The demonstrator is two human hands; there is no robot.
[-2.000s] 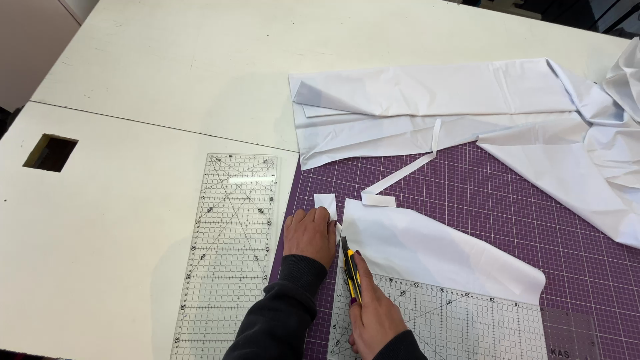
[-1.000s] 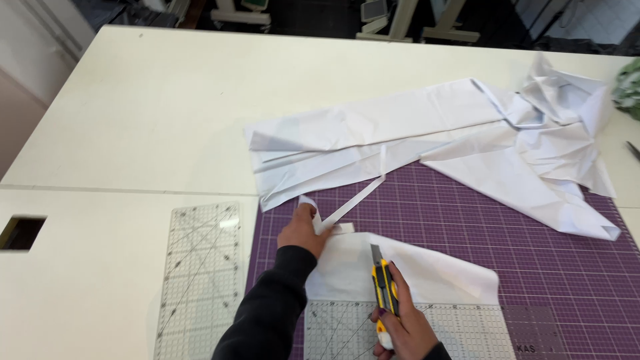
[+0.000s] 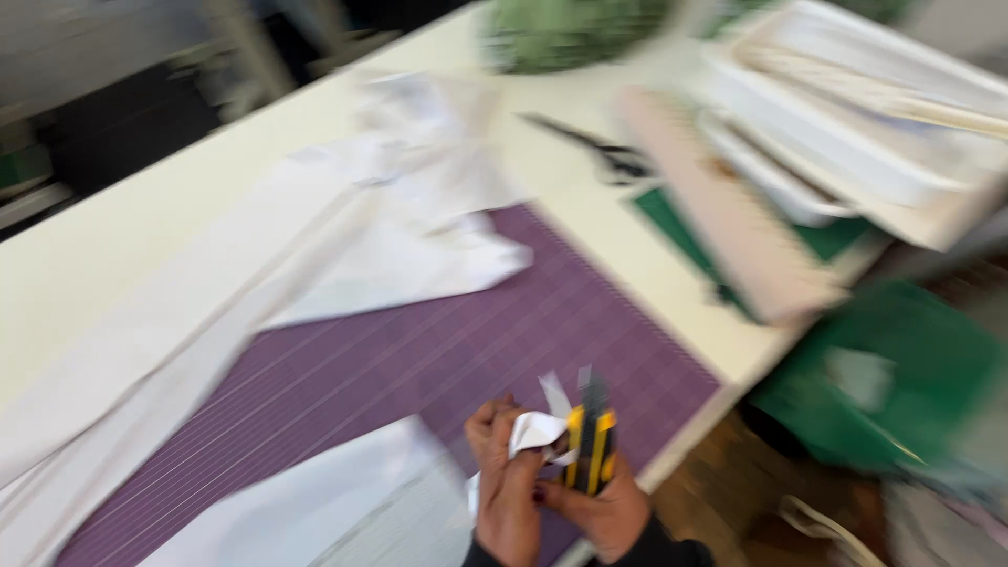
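My left hand (image 3: 504, 480) is closed on a bunched scrap of white fabric (image 3: 537, 431), above the purple gridded cutting mat (image 3: 378, 370). Close beside it, my right hand (image 3: 602, 508) grips a yellow and black snap-off utility knife (image 3: 591, 441) with its blade pointing up and away; its fingers are near the scrap too. A flat white fabric piece (image 3: 315, 496) lies on the mat at lower left, partly under a clear ruler (image 3: 409, 512). A larger white fabric (image 3: 260, 236) stretches across the mat's far left side, crumpled at its far end. The view is blurred.
Black-handled scissors (image 3: 591, 146) lie on the white table (image 3: 567, 189) beyond the mat. To the right are a pale pink roll (image 3: 724, 213) and white trays (image 3: 835, 118). A green fabric bundle (image 3: 579, 31) sits at the back; a green bag (image 3: 890, 378) is beyond the table's right edge.
The view has swung far to the right. My hands have come together near the mat's right edge, the left with a bunched white scrap and the right still with the knife.
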